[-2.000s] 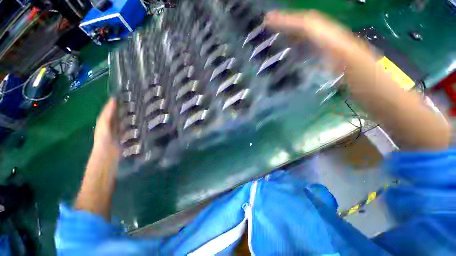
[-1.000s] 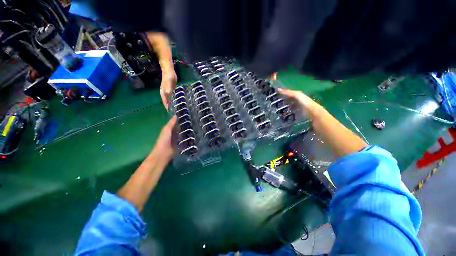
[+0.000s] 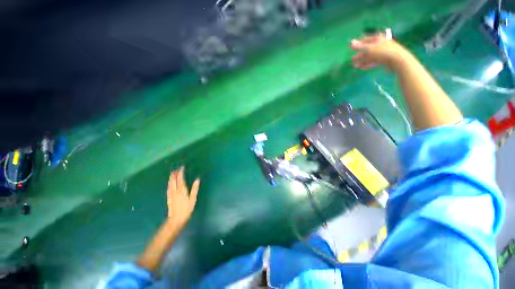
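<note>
My left hand point(image 3: 180, 195) is low over the green mat point(image 3: 237, 113), fingers spread, holding nothing. My right hand point(image 3: 375, 51) is stretched out to the upper right over the mat, fingers apart; no tray is in it, and a small pale spot shows beside it. A black box with a yellow label point(image 3: 365, 171) and a small red light lies on the mat in front of my right sleeve. A slim tool with a blue-white end point(image 3: 276, 168) lies just left of the box. A blurred, grey, clear-looking mass point(image 3: 223, 42) is at the top, too smeared to name surely.
A large dark shape point(image 3: 96, 56) covers the upper left. A second black device with a yellow label point(image 3: 16, 163) is at the far left. Thin pale tubes lie on the right. A red object point(image 3: 501, 121) is at the right edge. Yellow-striped floor shows past the bench edge.
The filled tray has left both my hands. My left hand has dropped lower; my right hand has moved up and right. The black box now shows fully, and the dark shape has shifted left.
</note>
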